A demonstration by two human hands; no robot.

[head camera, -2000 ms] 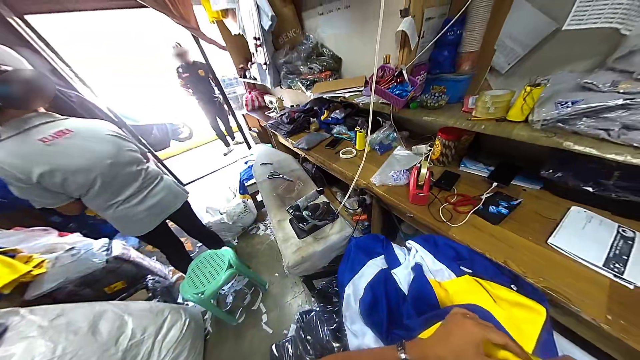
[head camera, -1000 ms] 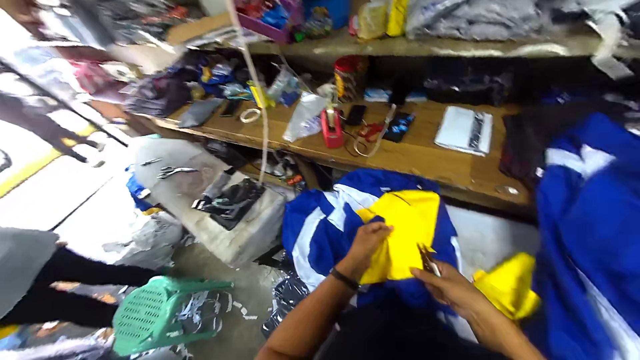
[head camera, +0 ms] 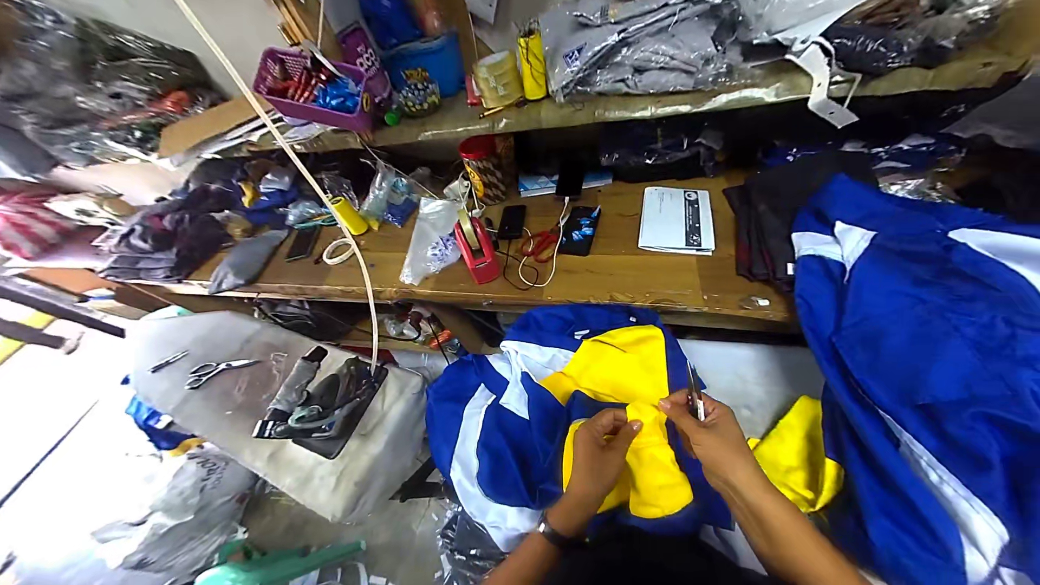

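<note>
A blue, white and yellow garment lies bunched before me. My left hand pinches the edge of its yellow fabric. Close on the right, my right hand grips the same fabric edge between thumb and finger. That hand also holds a small metal cutting tool, probably thread snips, with its tip pointing up and away from the cloth. More yellow fabric lies right of my right forearm, beside a large blue and white garment.
An electric iron and scissors rest on the padded ironing board at left. The wooden bench ahead holds a red tape dispenser, phones and papers. A green plastic stool stands at lower left.
The view has swung right and down since two seconds ago. My hands have come closer together at the yellow fabric than one second ago, when they were apart over it.
</note>
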